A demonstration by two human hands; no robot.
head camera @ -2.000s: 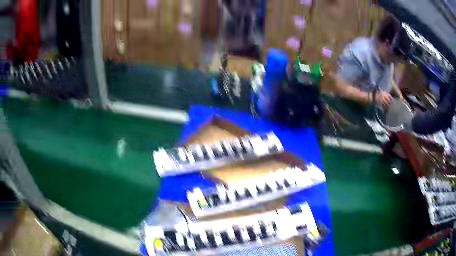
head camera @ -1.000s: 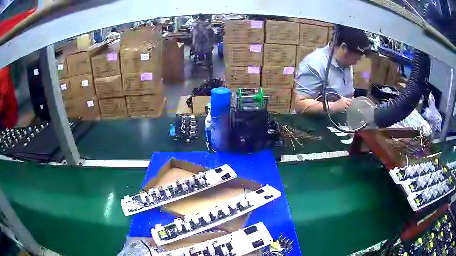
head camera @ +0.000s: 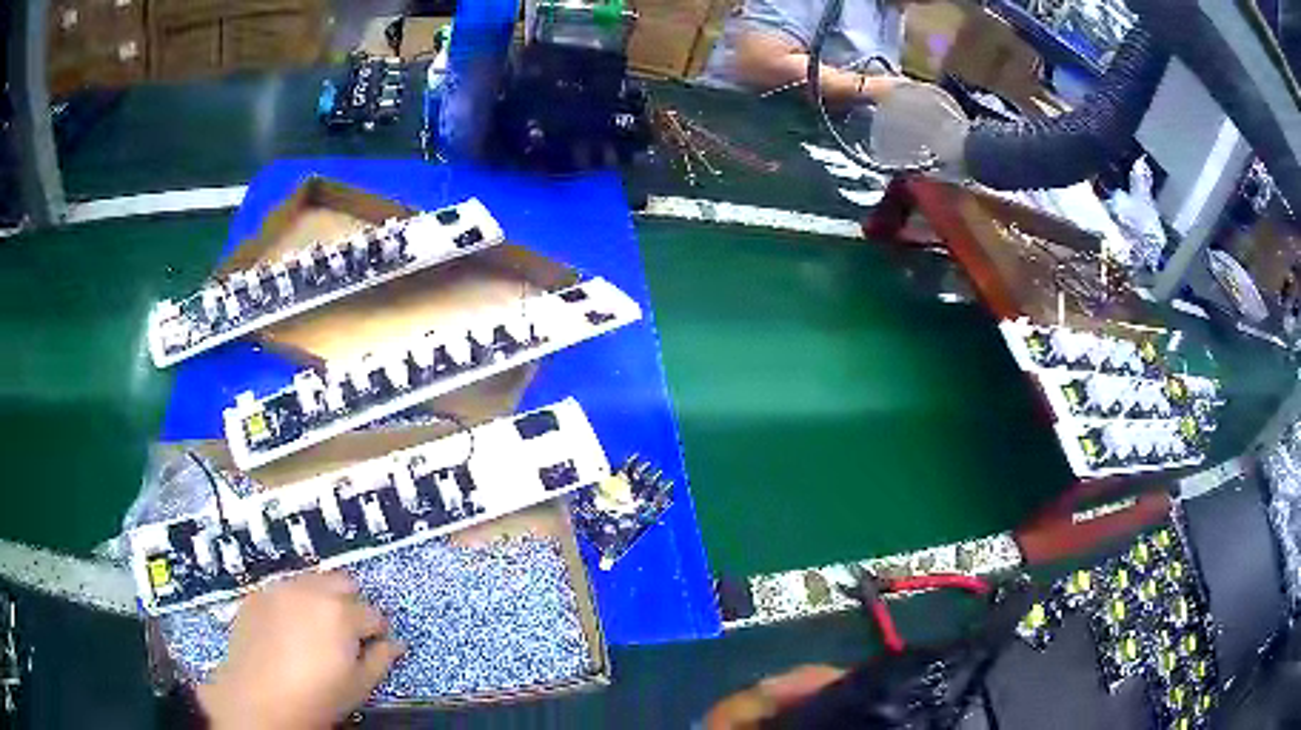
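Note:
My left hand (head camera: 297, 649) is over the left part of a shallow carton (head camera: 601, 649) of tiny silvery-blue pieces (head camera: 478, 613). Its fingers are curled down; whether they pinch a piece cannot be told. A long white housing (head camera: 371, 502) with black and metallic inserts lies tilted across the carton, just above this hand. Two similar housings, a middle one (head camera: 428, 368) and a far one (head camera: 325, 278), lie behind it over a brown tray. My right hand (head camera: 771, 696) is at the bottom edge, partly cut off, closed around a dark tool, perhaps an electric screwdriver (head camera: 892, 687).
A blue sheet (head camera: 649, 499) lies under the work across the green belt (head camera: 842, 385). Red-handled pliers (head camera: 913, 588) and boards with yellow blocks (head camera: 1141, 628) are at right. A red rack (head camera: 1092, 525) holds several white housings (head camera: 1113, 399). A person's arm (head camera: 813, 64) is beyond.
The view has tilted down and shifted right. Both hands have come into view at the bottom, the left one at the carton. The three nearby housings keep their arrangement.

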